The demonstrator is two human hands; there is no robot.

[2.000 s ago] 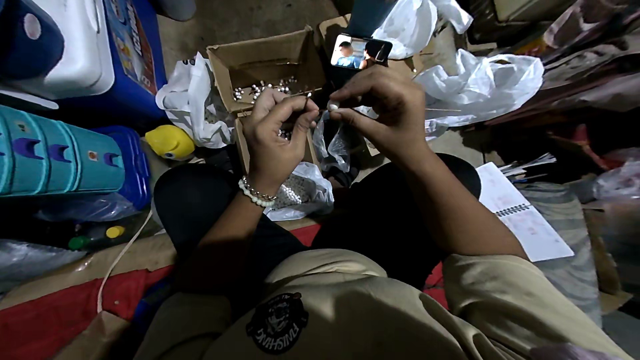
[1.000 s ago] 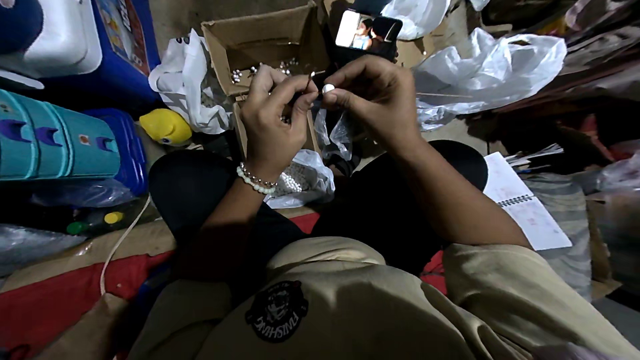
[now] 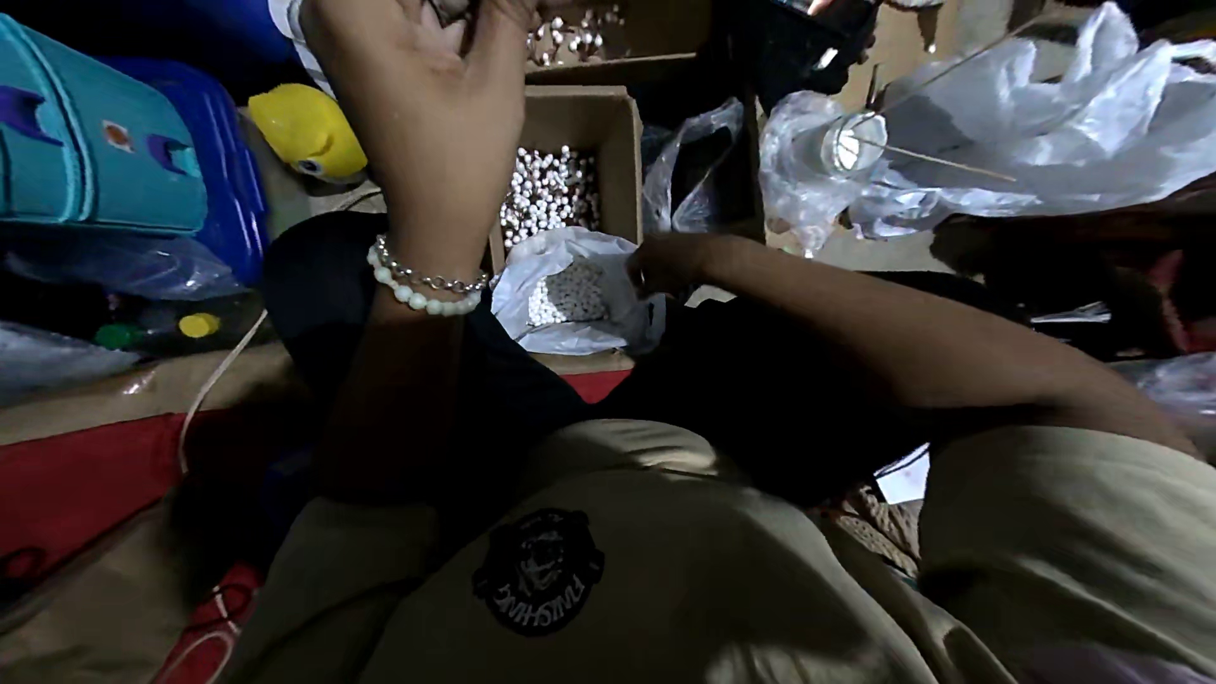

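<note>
My left hand (image 3: 432, 114), with a bead bracelet and a chain at its wrist, is raised at the top; its fingertips are cut off by the frame edge, so what they hold is hidden. My right hand (image 3: 670, 264) is low at the right edge of a white plastic bag (image 3: 518, 304). Small white beads (image 3: 568, 294) lie inside that bag. The right fingers are dark and partly hidden. Behind the bag, a cardboard box (image 3: 622, 161) holds many small white-headed pieces (image 3: 546, 195). Similar pieces (image 3: 575, 36) lie in another box above it.
A small jar (image 3: 852, 144) with thin sticks stands among clear plastic at right, beside a large white plastic bag (image 3: 1026, 123). At left are a teal drawer unit (image 3: 123, 142), a yellow toy (image 3: 309, 131) and a blue plastic container (image 3: 223, 161). A pale cord (image 3: 220, 366) crosses the floor.
My hands were together at the fingertips, with a small white piece between them. They have parted, and my right hand has moved down to the bag of beads. The view has shifted.
</note>
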